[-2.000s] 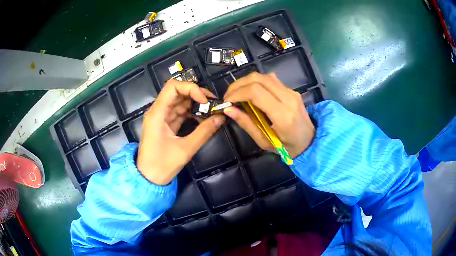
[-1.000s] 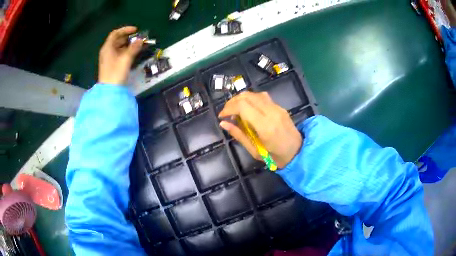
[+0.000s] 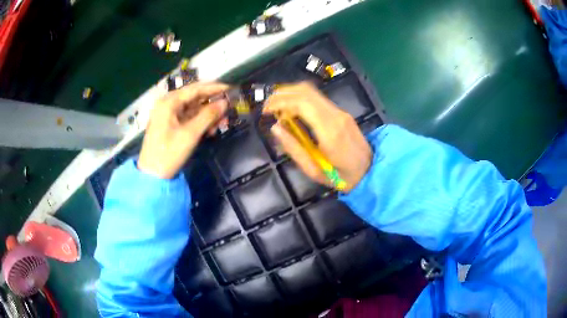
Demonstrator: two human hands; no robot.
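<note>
My left hand (image 3: 180, 127), bare and blurred, is over the tray's upper pockets. Its bent fingers and thumb are at a device unit (image 3: 224, 127) with a yellow-ended part, partly hidden; whether they grip it is unclear. My right hand (image 3: 323, 130) holds yellow tweezers (image 3: 314, 152) with a green rear end; their points are hidden or blurred. A second unit (image 3: 260, 93) lies partly behind my right fingers. Another unit (image 3: 325, 66) lies in the upper right pocket of the black blister tray (image 3: 268, 163).
Two units (image 3: 266, 25) lie along the white strip (image 3: 217, 48). Another unit (image 3: 166, 42) and a small piece (image 3: 87, 93) are on the green surface beyond. A grey support (image 3: 56, 124) and pink fan (image 3: 26, 270) are at left. A neighbour's blue sleeve (image 3: 556, 25) shows at upper right.
My left hand first reached beyond the strip with a unit, which now lies on the green surface there. The hand has come back to the tray. My right hand still holds the tweezers.
</note>
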